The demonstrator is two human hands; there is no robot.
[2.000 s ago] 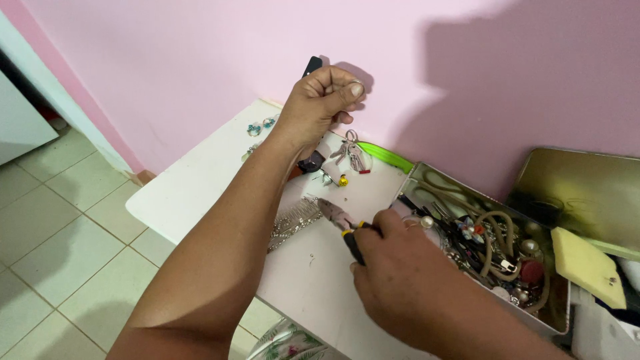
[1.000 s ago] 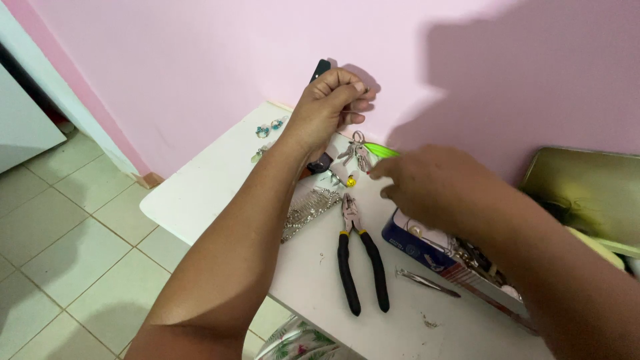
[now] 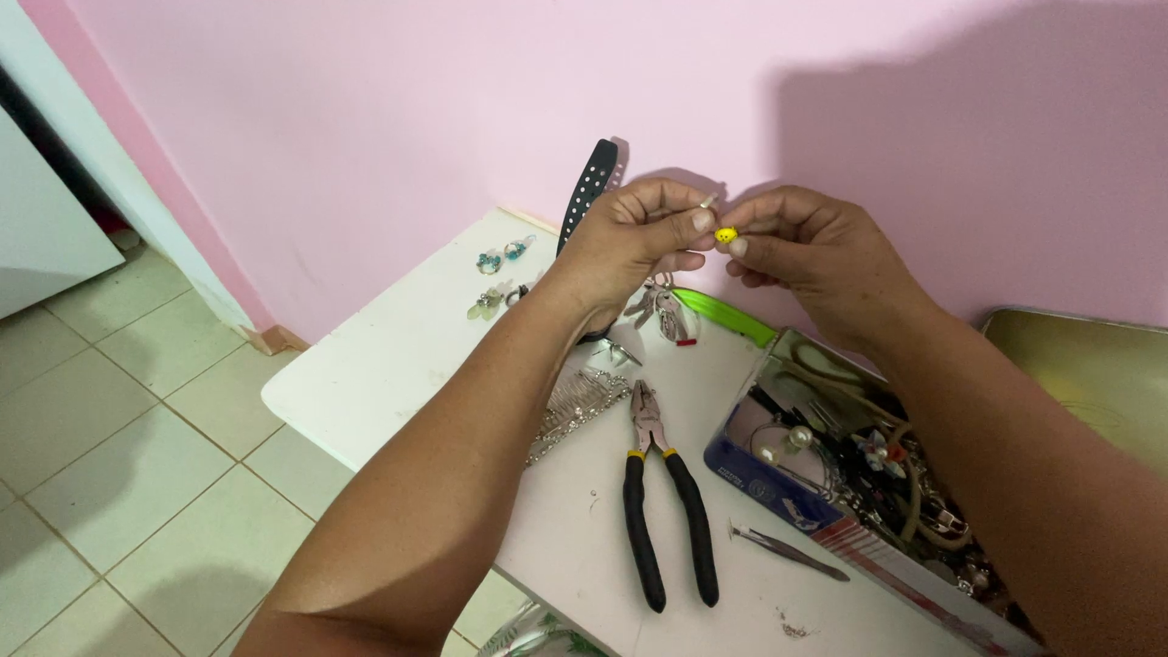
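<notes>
My left hand [image 3: 652,228] pinches a small pale piece [image 3: 708,201] between thumb and finger; what it is cannot be told. Close against it, my right hand [image 3: 794,239] grips a small yellow bead with dark dots [image 3: 725,234] by its fingertips. Both hands are above the back of the white table. Below them lie pliers with black and yellow handles [image 3: 664,493], metal tweezers [image 3: 789,550] and a hair comb trimmed with rhinestones [image 3: 579,406]. A bunch of keys [image 3: 664,310] rests near a lime-green strap or case [image 3: 725,315].
At the right stands an open tin [image 3: 849,520] full of jewelry, with its lid or another metal tin [image 3: 1077,383] behind. Blue-beaded earrings [image 3: 502,255] and pale beaded pieces [image 3: 485,303] lie at the table's left. A black perforated strap [image 3: 587,193] leans by the pink wall.
The pliers, in my right hand two seconds ago, lie on the table. My right hand has moved up beside my left and holds the yellow bead, which lay by the keys before.
</notes>
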